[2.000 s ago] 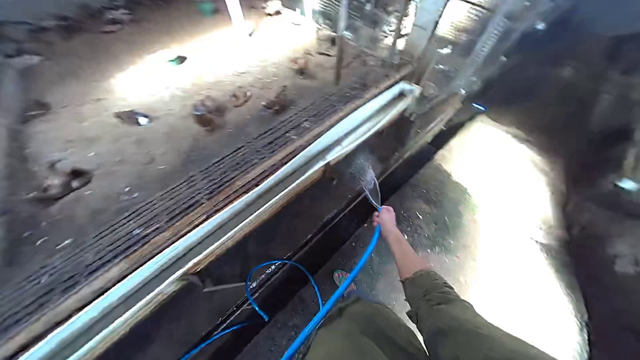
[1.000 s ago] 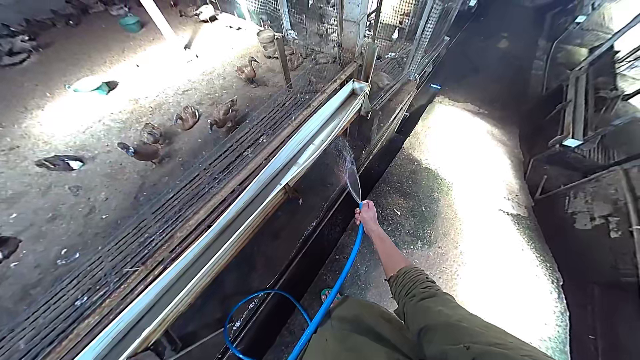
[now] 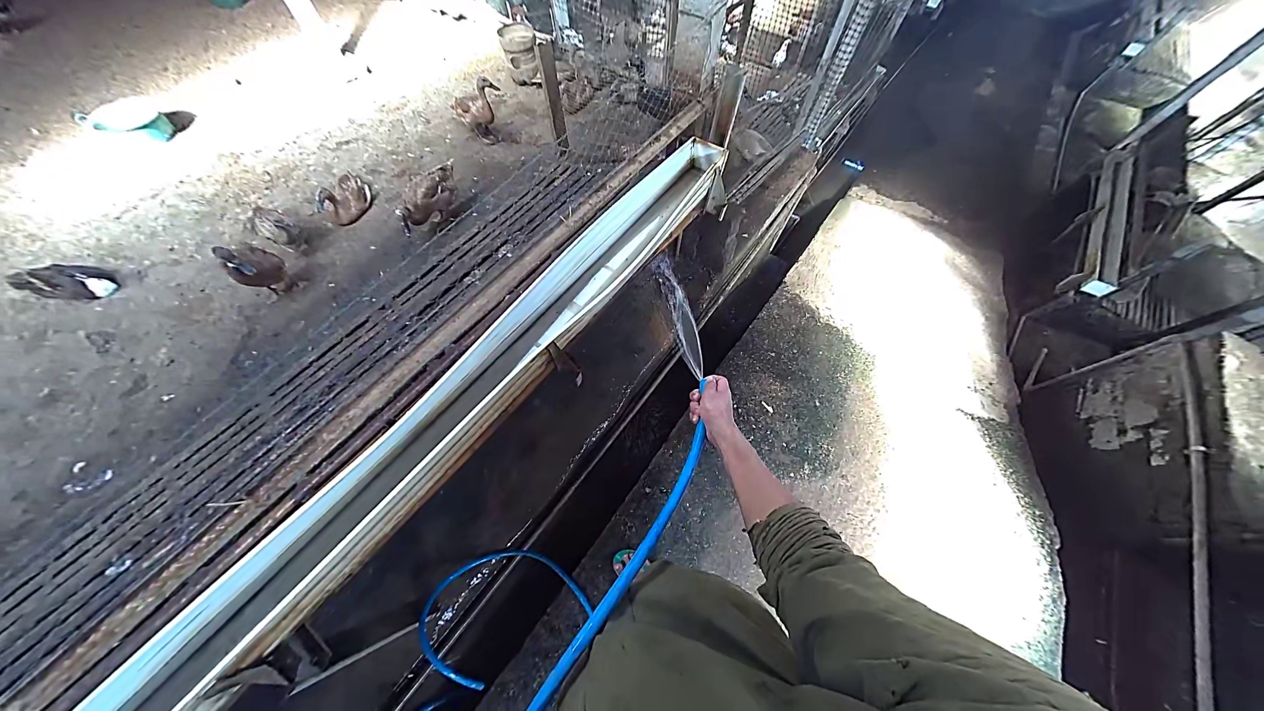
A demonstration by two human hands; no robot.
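Note:
My right hand [image 3: 715, 406], at the end of an olive sleeve, is closed around a blue hose [image 3: 664, 513] close to its open end. Water [image 3: 680, 311] fans out of the hose toward the dark strip of floor [image 3: 602, 395] below a long metal trough [image 3: 553, 321]. The hose runs down past my legs, and a loop of it [image 3: 428, 612] hangs over the dark gutter [image 3: 592, 533]. My left hand is not in view.
Beyond the trough lie dark slats [image 3: 395, 316] and a dirt pen with several ducks [image 3: 257, 267]. A wire mesh fence [image 3: 632, 59] and a wooden post [image 3: 551, 94] stand at the far end. A concrete walkway [image 3: 839, 395] runs on the right, beside metal frames [image 3: 1111, 217].
The view has swung a little; my right hand still holds the hose with water spraying out. The hose loop sits differently than before.

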